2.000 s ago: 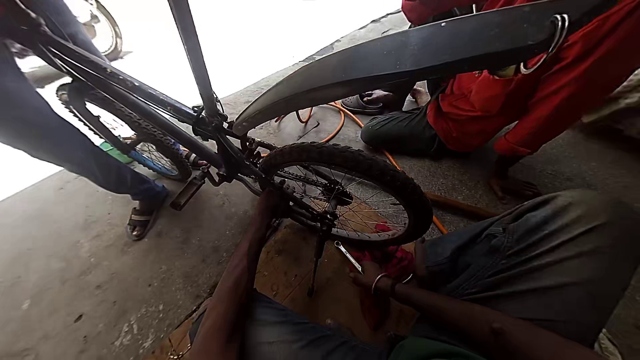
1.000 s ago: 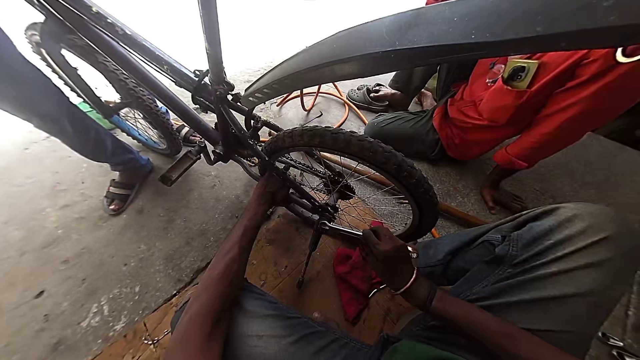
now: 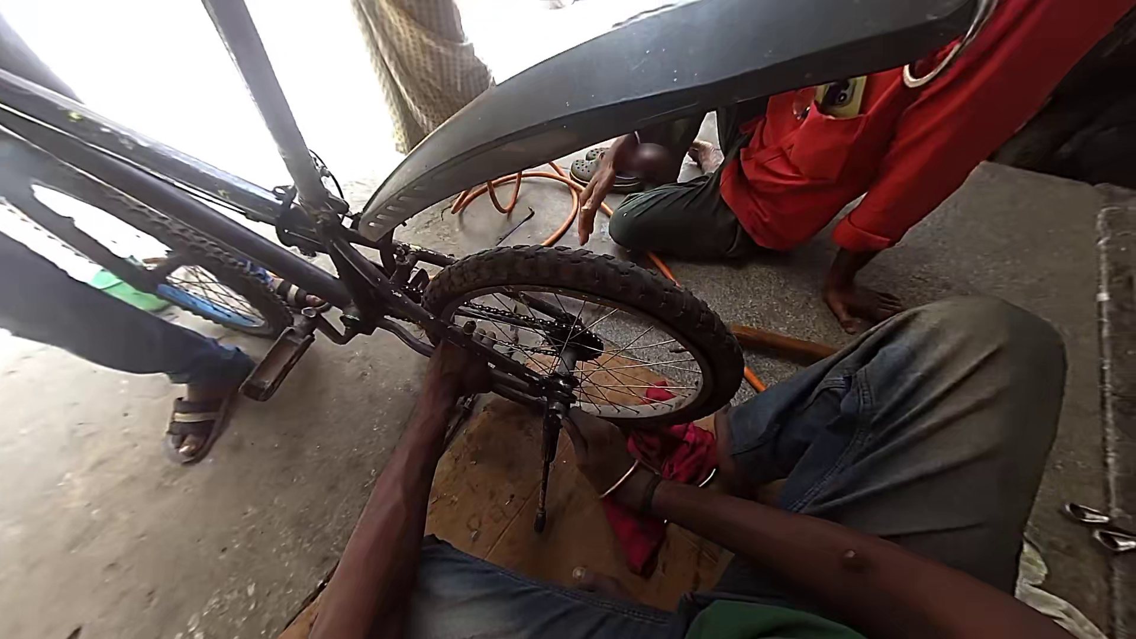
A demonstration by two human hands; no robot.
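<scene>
A dark bicycle frame (image 3: 257, 253) leans across the view, its knobby rear tyre (image 3: 692, 311) tilted over a brown board. My left hand (image 3: 457, 366) grips the frame's rear stay beside the chain. Just below the wheel's axle end (image 3: 557, 389) is my right hand (image 3: 602, 451), fingers bent and partly hidden; whether it holds the spanner cannot be seen. The kickstand (image 3: 543, 484) points down between my hands. A red cloth (image 3: 679, 451) lies beside my right wrist. Above the wheel extends a black mudguard (image 3: 568, 93).
A person in a red shirt (image 3: 799, 177) sits behind the wheel, one hand (image 3: 859, 297) on the floor. An orange hose (image 3: 568, 200) coils nearby. At left are another person's sandalled foot (image 3: 195, 426) and a second bicycle wheel (image 3: 222, 293). The brown board (image 3: 497, 497) lies below.
My right hand first held a spanner away from the wheel, then brought it to the axle; now the spanner is out of sight. The seated person's other hand has come toward the hose.
</scene>
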